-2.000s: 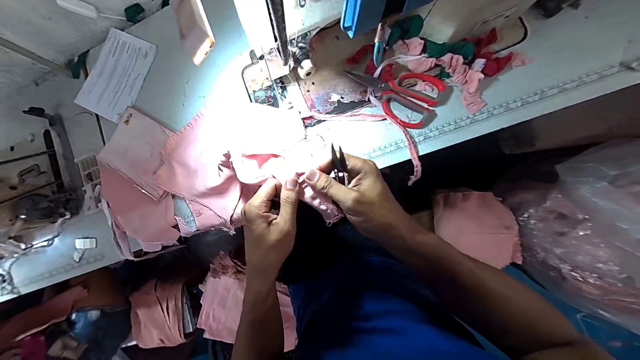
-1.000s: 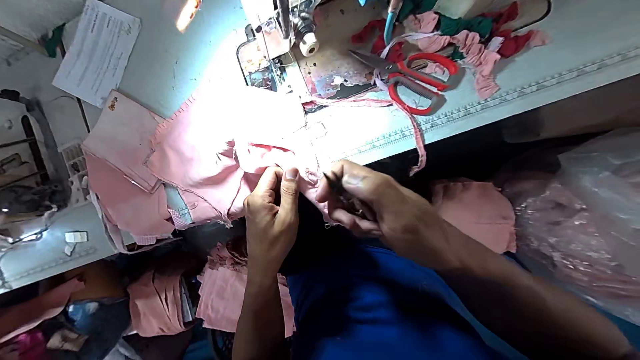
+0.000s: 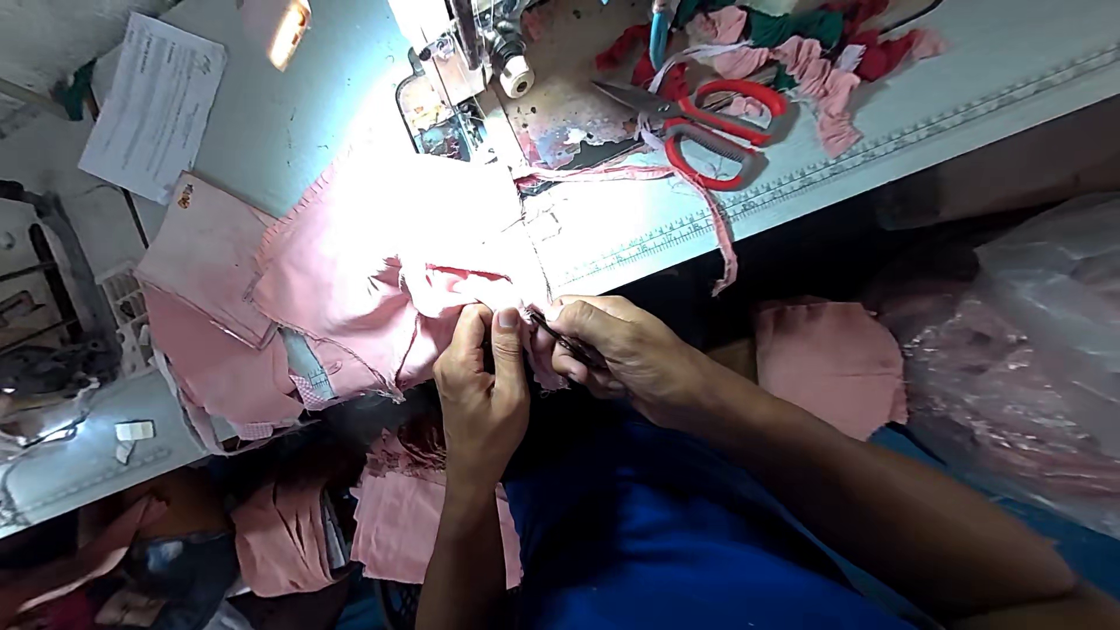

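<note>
My left hand (image 3: pixel 486 376) pinches the edge of a pink fabric piece (image 3: pixel 332 289) between thumb and fingers. Close beside it, my right hand (image 3: pixel 608 346) holds small dark thread snips (image 3: pixel 567 339), their tips pointing left at the fabric edge. Whether the blades touch a thread is too small to tell. The pink piece spreads up and left over the table edge toward the sewing machine (image 3: pixel 472 70), its upper part washed out by the lamp. Red-handled scissors (image 3: pixel 700 122) lie on the table at the upper right, with a narrow pink strip (image 3: pixel 719 232) beside them hanging over the edge.
Pink, red and green fabric scraps (image 3: pixel 822 61) lie at the upper right. A printed paper (image 3: pixel 157 105) and stacked pink pieces (image 3: pixel 210 262) are on the left. A measuring tape (image 3: pixel 962 109) runs along the table edge. Clear plastic (image 3: pixel 1032 350) bulges at the right, by another pink piece (image 3: pixel 831 363).
The snips stood upright from my right hand two seconds ago; now they point left, down at the fabric edge. My left hand keeps its pinch. The view has shifted slightly.
</note>
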